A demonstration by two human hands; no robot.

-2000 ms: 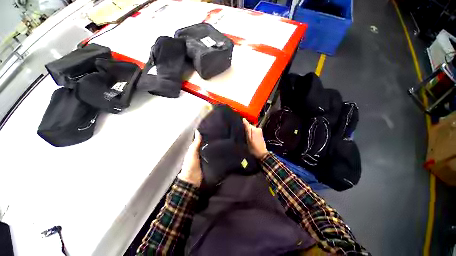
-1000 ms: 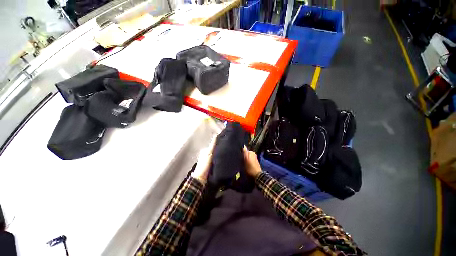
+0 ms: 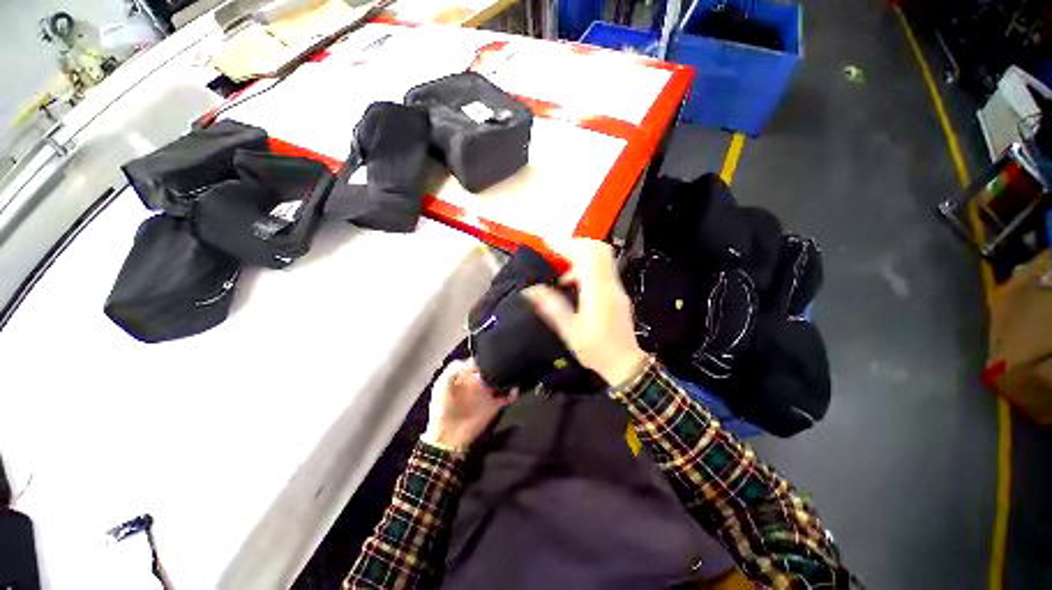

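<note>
A soft black fabric bag (image 3: 517, 334) is held above my lap, just off the table's near right edge. A thin pale line shows on its left side and a tiny yellow tab low on its right. My left hand (image 3: 464, 403) grips the bag from below at its lower left; some fingertips are hidden. My right hand (image 3: 594, 311) is over the bag's upper right side, slightly blurred, thumb spread from the fingers. Whether it presses on the bag cannot be told.
Boxy black bags (image 3: 173, 277) lie on the white table (image 3: 312, 392) and the red-edged board (image 3: 565, 173). A blue crate (image 3: 721, 403) heaped with black bags stands on the floor at right. Another blue crate (image 3: 738, 87) stands farther back. A black cord (image 3: 150, 547) lies at near left.
My right hand has moved from the bag's right side up over its top. My left hand has shifted lower beneath it. The bag is turned, and its pale line now shows.
</note>
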